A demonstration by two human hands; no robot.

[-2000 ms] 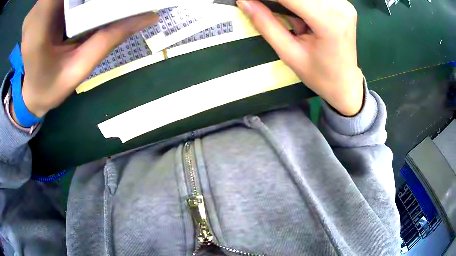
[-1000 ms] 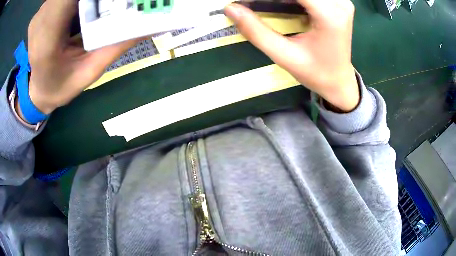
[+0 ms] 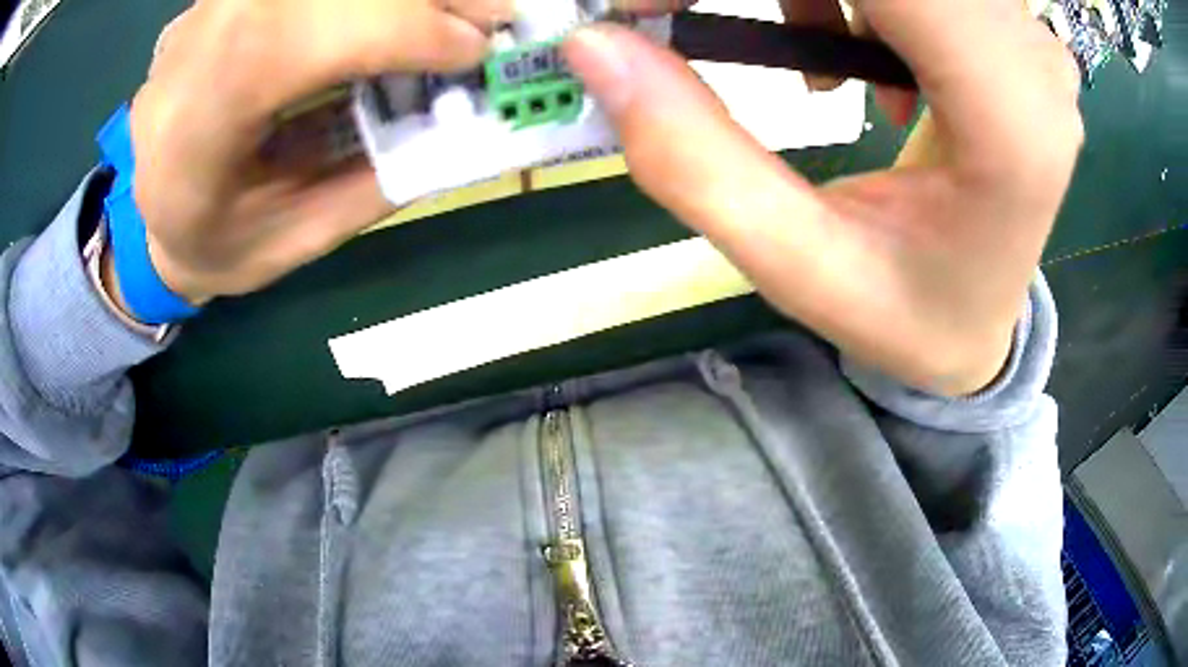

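My left hand (image 3: pixel 261 143), with a blue band at the wrist, holds the pale grey power supply unit (image 3: pixel 437 156) at the top middle. The green terminal block (image 3: pixel 537 102) faces me, with square openings and a label with dark letters on it. My right hand (image 3: pixel 834 196) holds a slim dark tool (image 3: pixel 788 47), and its thumb presses beside the green block. The tool's tip is hidden behind the thumb. The unit's far side is cut off by the picture's top edge.
A cream backing strip (image 3: pixel 534 306) lies on the dark green mat (image 3: pixel 261 378) nearest me. A label backing sheet (image 3: pixel 456 202) lies partly hidden under the unit and left hand. A white sheet (image 3: pixel 814 115) is behind the right hand. Silver and green units (image 3: pixel 1107 39) stand at the upper right.
The unit has come further into view and to the right, showing the green block with its label. My right hand has moved right and looks larger, its thumb now against the block.
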